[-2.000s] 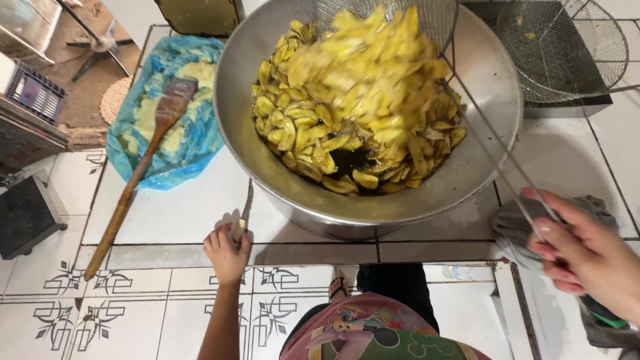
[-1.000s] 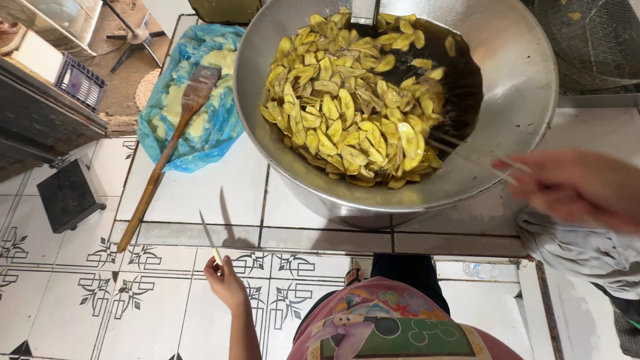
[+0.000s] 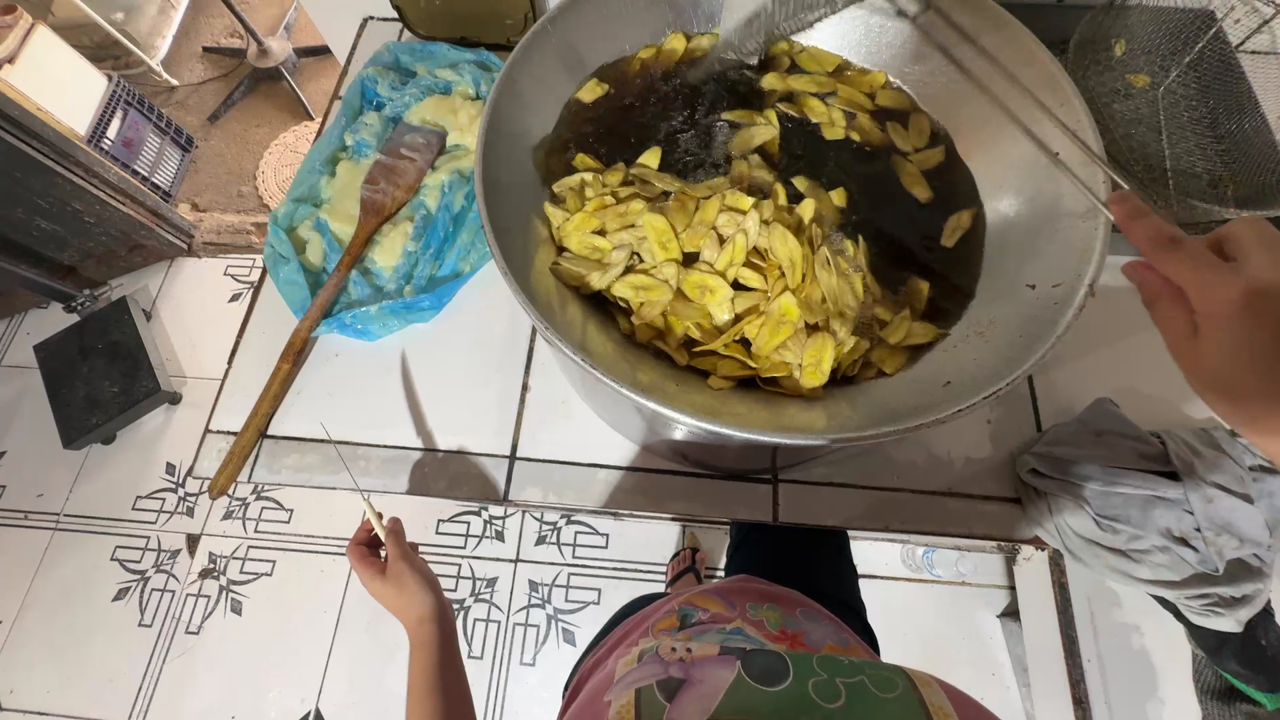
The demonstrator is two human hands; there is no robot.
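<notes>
Yellow banana or plantain slices (image 3: pixel 740 270) float in dark oil (image 3: pixel 860 210) inside a large metal pan (image 3: pixel 1040 250). My right hand (image 3: pixel 1190 280) grips the long wire handle (image 3: pixel 1040 130) of a mesh skimmer (image 3: pixel 780 22); the skimmer's blurred basket is at the pan's far side, partly cut off by the frame's top. Below and left of the pan, clear of the counter edge in view, my left hand (image 3: pixel 390 560) holds a thin-bladed knife (image 3: pixel 368 510) by its pale handle, blade pointing up and left.
A wooden paddle (image 3: pixel 320 290) lies across a blue plastic bag (image 3: pixel 390 310) holding a pale yellow mass. A wire mesh basket (image 3: pixel 1180 100) stands at the upper right, a grey cloth (image 3: pixel 1150 500) at the right edge. A black-topped stool or scale (image 3: pixel 105 370) is at the left.
The skimmer, heaped with slices two seconds ago, is at the pan's far side. The slices have spread in the oil, which shows more dark surface. My left hand still holds the knife.
</notes>
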